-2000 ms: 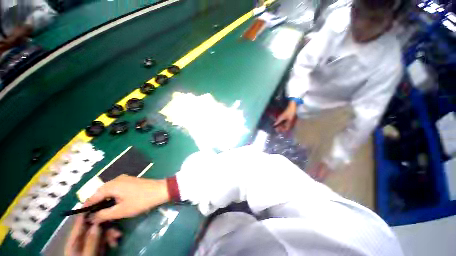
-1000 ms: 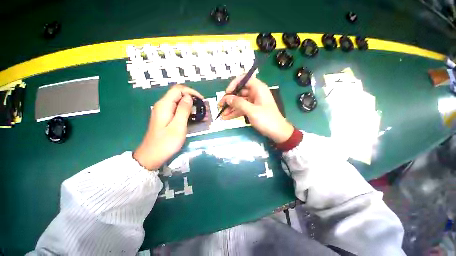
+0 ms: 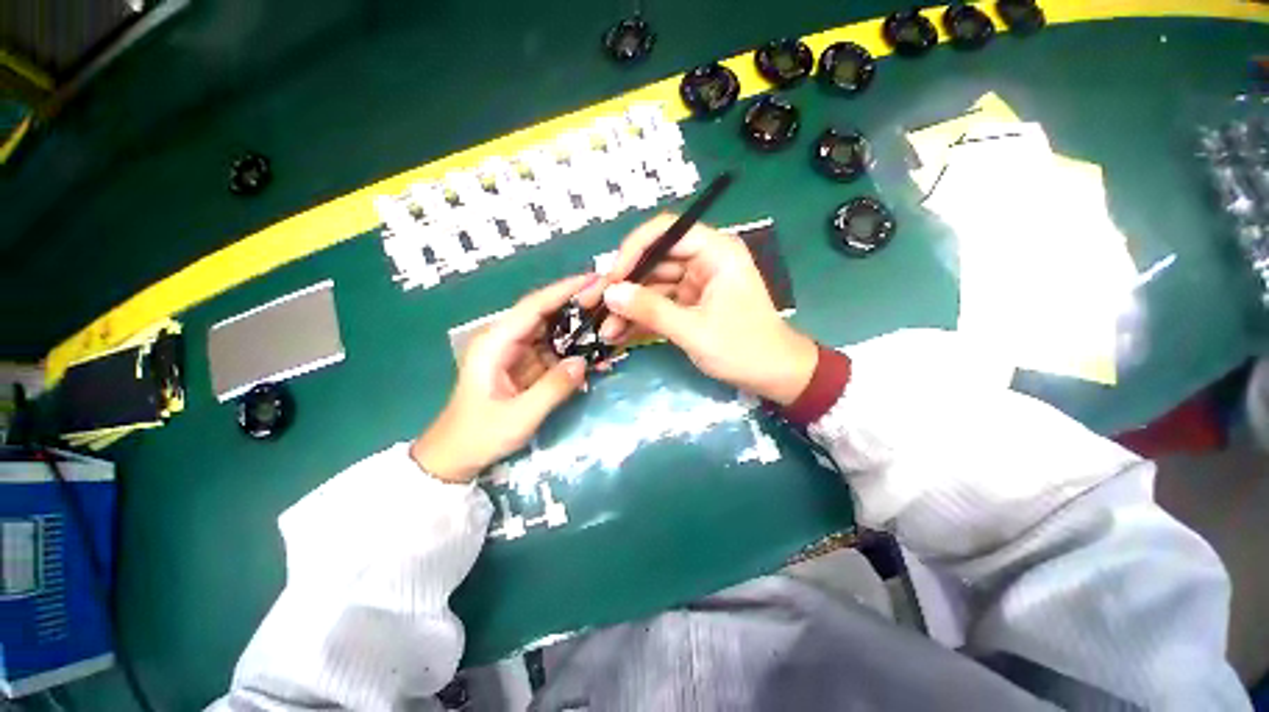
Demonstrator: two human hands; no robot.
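Note:
My left hand [image 3: 498, 385] holds a round black unit [image 3: 573, 331] between thumb and fingers, its ring-like face turned up. My right hand [image 3: 724, 309], with a red cuff, holds slim dark tweezers [image 3: 682, 227] like a pen, their tip over the unit. Both hands are close together and partly cover a grey adhesive sheet [image 3: 471, 331] and a black adhesive sheet [image 3: 767, 264]. Shiny clear release film [image 3: 633, 448] with small pale pieces lies nearest me. The tool's tip is too small to tell whether it carries a piece.
A white die-cut sheet [image 3: 536, 202] lies along the yellow line [image 3: 285, 234]. Several black units [image 3: 862, 225] stand at the upper right. Another grey sheet [image 3: 276, 341], a unit [image 3: 265, 410], yellow-edged black pieces [image 3: 118, 390] and a blue box [image 3: 56, 577] are left. Release papers [image 3: 1051, 257] lie right.
The view has turned and shifted, bringing the blue box in at left. The tweezers' tip has moved from beside the unit to over it, and my right hand now meets my left.

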